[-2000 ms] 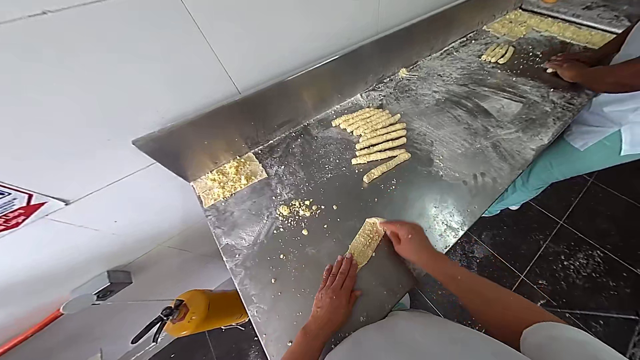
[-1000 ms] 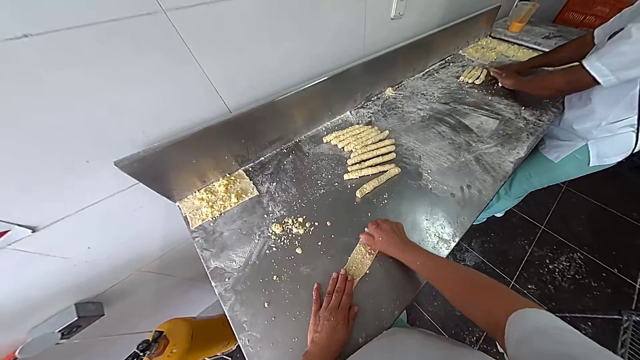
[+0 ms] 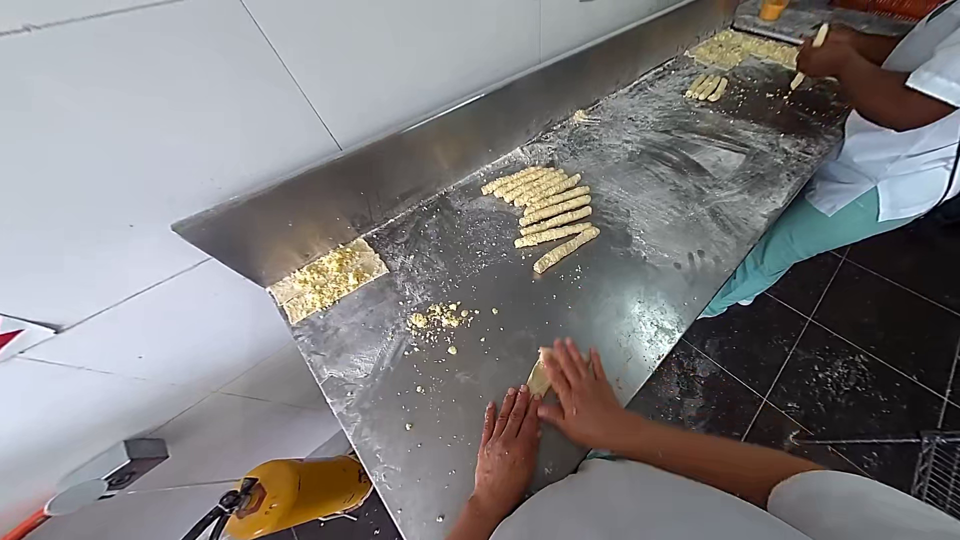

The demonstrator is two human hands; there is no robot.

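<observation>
On the floured stainless steel table [image 3: 465,382], a small piece of dough [image 3: 538,379] lies partly under both hands. My right hand [image 3: 583,390] rests over its right side with fingers spread. My left hand [image 3: 510,450] is flat on the metal, its fingertips at the dough's lower end. Beyond them lie several rolled dough sticks [image 3: 555,217], side by side. Crumbs of a yellow crumbly filling [image 3: 439,316] are scattered left of the hands. A flat dough sheet topped with the same crumbs [image 3: 330,279] lies against the backsplash at the left end.
At the far right a co-worker's hands [image 3: 825,56] hold a dough stick. Several short sticks [image 3: 706,87] and a crumb-covered dough sheet [image 3: 739,51] lie by them. A steel backsplash [image 3: 450,142] runs along the wall. A yellow fire extinguisher [image 3: 300,495] stands beside the table's left end.
My right hand has moved from the dough's upper end to lie over its side, covering more of it. My left hand is now at its lower end. The co-worker has lifted a dough stick.
</observation>
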